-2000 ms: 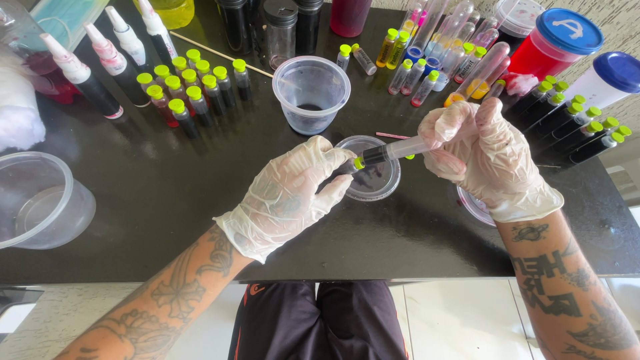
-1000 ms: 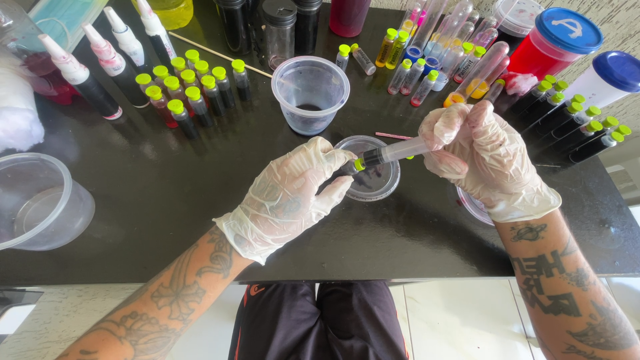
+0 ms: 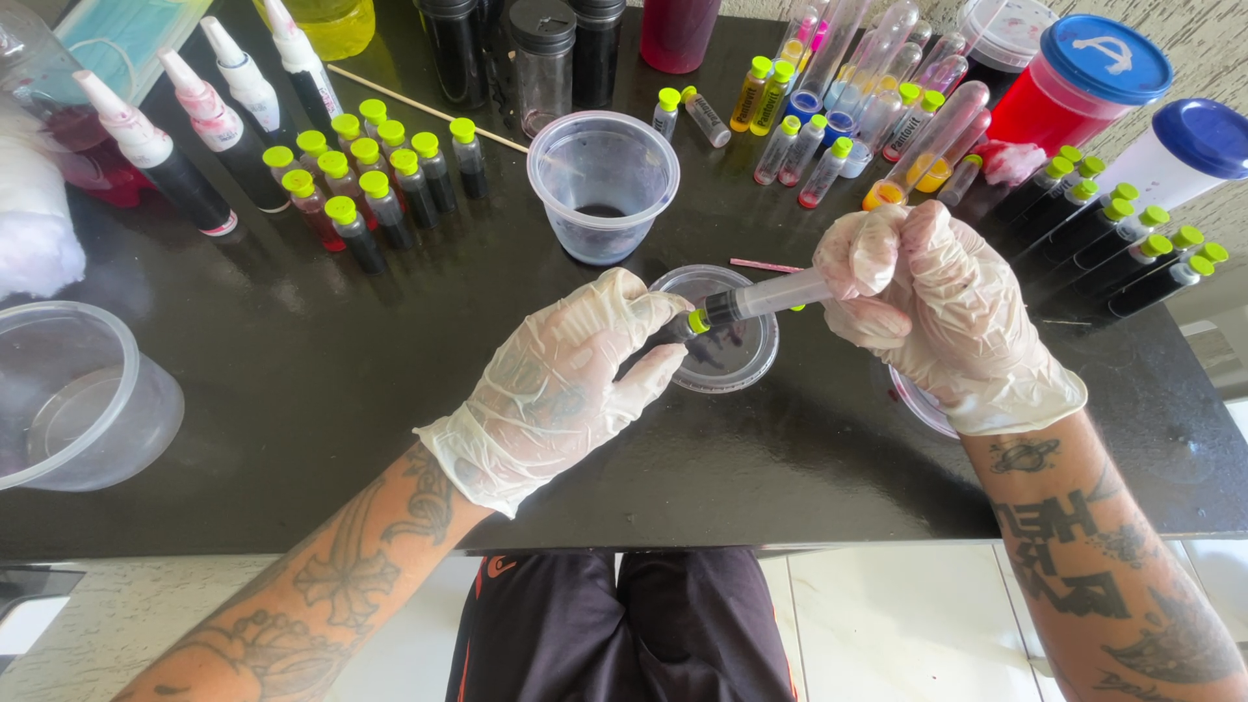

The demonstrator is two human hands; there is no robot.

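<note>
My left hand [image 3: 561,390], in a whitish glove, pinches a small dark vial with a yellow-green cap [image 3: 698,321] above a round plastic lid [image 3: 726,366]. My right hand [image 3: 946,312], gloved too and stained pink, holds a plastic syringe [image 3: 775,295] by its rear end. The syringe slants down to the left and has dark liquid near its front, which meets the vial's cap; whether a needle joins them is hidden. Just behind the lid stands a clear plastic cup [image 3: 604,185] with dark liquid at its bottom. A pinkish thin stick [image 3: 765,264] lies beside the lid.
Capped vials [image 3: 366,210] stand in a group at back left, near applicator bottles [image 3: 166,151]. A clear tub [image 3: 136,409] is at far left. Test tubes [image 3: 936,141], a red container [image 3: 1082,88] and black-filled vials [image 3: 1102,229] occupy the right. Another lid [image 3: 921,405] lies partly under my right wrist.
</note>
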